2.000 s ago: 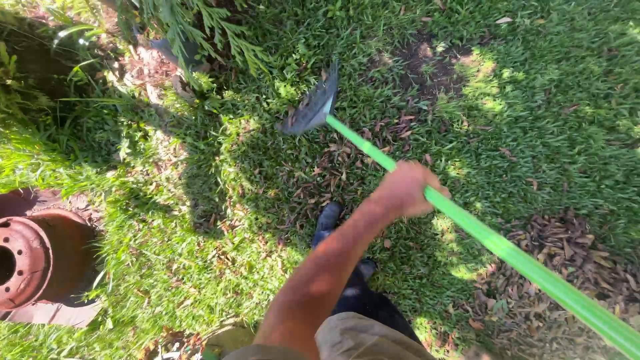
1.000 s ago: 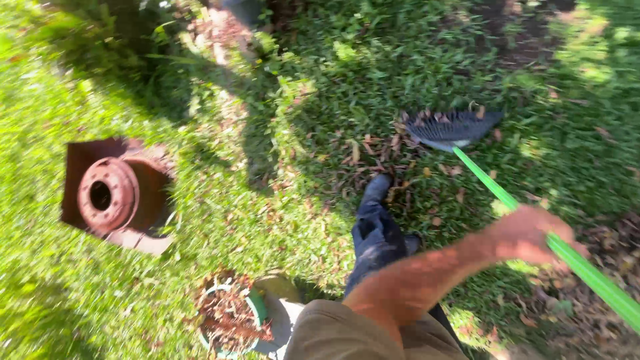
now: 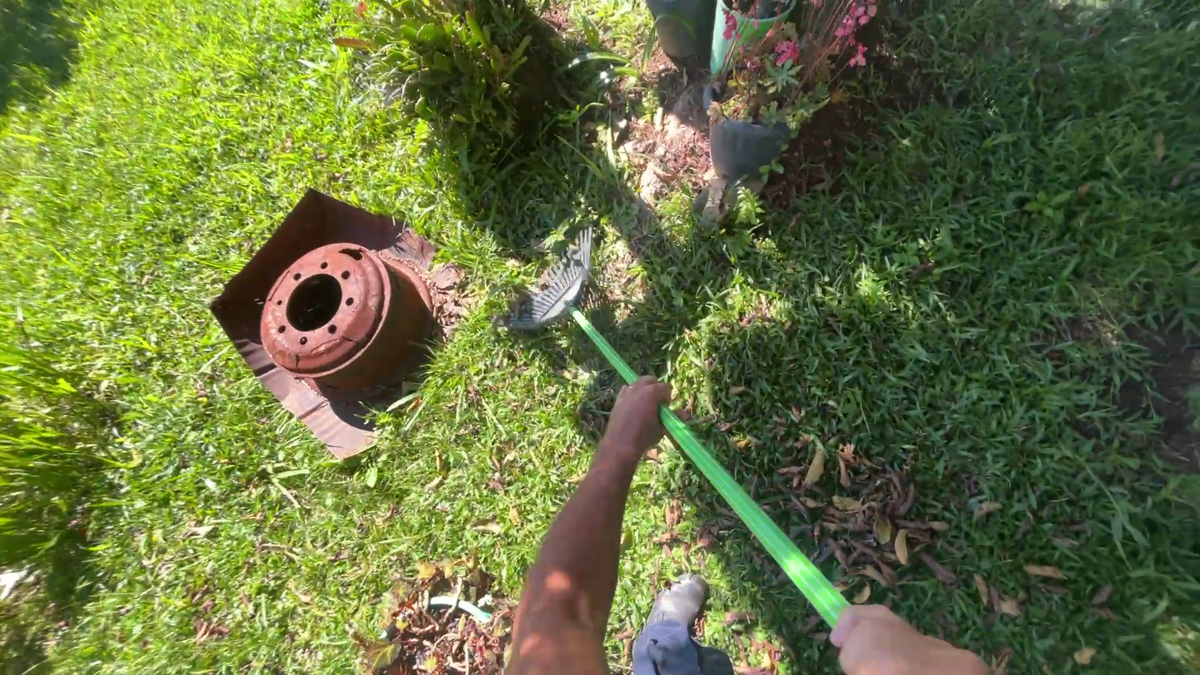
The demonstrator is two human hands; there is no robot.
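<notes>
My left hand [image 3: 639, 412] is closed around the green pole of a leaf rake [image 3: 727, 487], about midway along the part that shows. Lower right, at the frame's bottom edge, my right hand [image 3: 891, 642] grips the same pole nearer its rear end. The rake's dark fan-shaped head [image 3: 555, 289] rests on the grass between a rusty wheel rim and some potted plants, its tines pointing away from me. A small heap of dry leaves [image 3: 881, 520] lies on the grass to the right of the pole.
A rusty steel wheel rim [image 3: 323, 309] sits by bent metal sheets [image 3: 319, 412] at left. Plant pots [image 3: 747, 148] and a leafy clump [image 3: 469, 75] stand at the top. A container heaped with dry leaves [image 3: 450, 619] is at the bottom, left of my shoe [image 3: 677, 600].
The rake head is now near the rusty rim, away from the leafy patch by my foot. My right hand has come into view on the pole. The view has shifted a lot.
</notes>
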